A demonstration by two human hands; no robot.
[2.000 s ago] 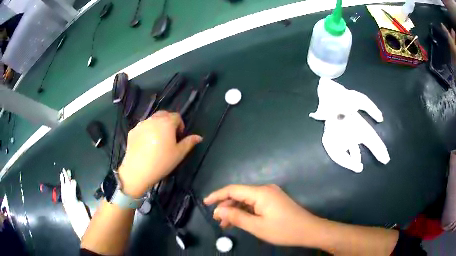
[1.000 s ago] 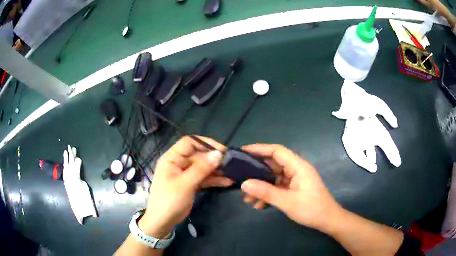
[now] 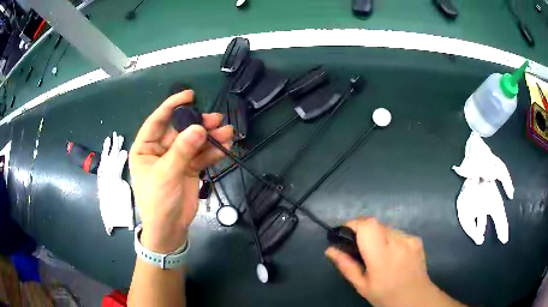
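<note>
One black gooseneck lamp unit (image 3: pixel 267 183) is held stretched between my hands above the bench. My left hand (image 3: pixel 171 162), with a pale watch strap at the wrist, grips its round black head (image 3: pixel 187 119) between thumb and fingers. My right hand (image 3: pixel 390 261) holds the black body (image 3: pixel 345 241) at the stem's other end. Several more units lie piled behind and below the stem, with black oval bodies (image 3: pixel 264 90) toward the back and others nearer. White round faces show on some heads (image 3: pixel 227 214), one lying to the right (image 3: pixel 381 117).
A white glove (image 3: pixel 114 186) and a red and black tool (image 3: pixel 83 157) lie left. A squeeze bottle (image 3: pixel 491 105), a crumpled glove (image 3: pixel 482 192) and a tin (image 3: pixel 539 125) are right. The green conveyor (image 3: pixel 288 17) carries spaced units behind a white strip; a metal post (image 3: pixel 84 36) stands upper left.
My left hand has moved up and left, from beside the body to the round head. My right hand still holds the body, now lower. The view has shifted, so the bench items sit farther right.
</note>
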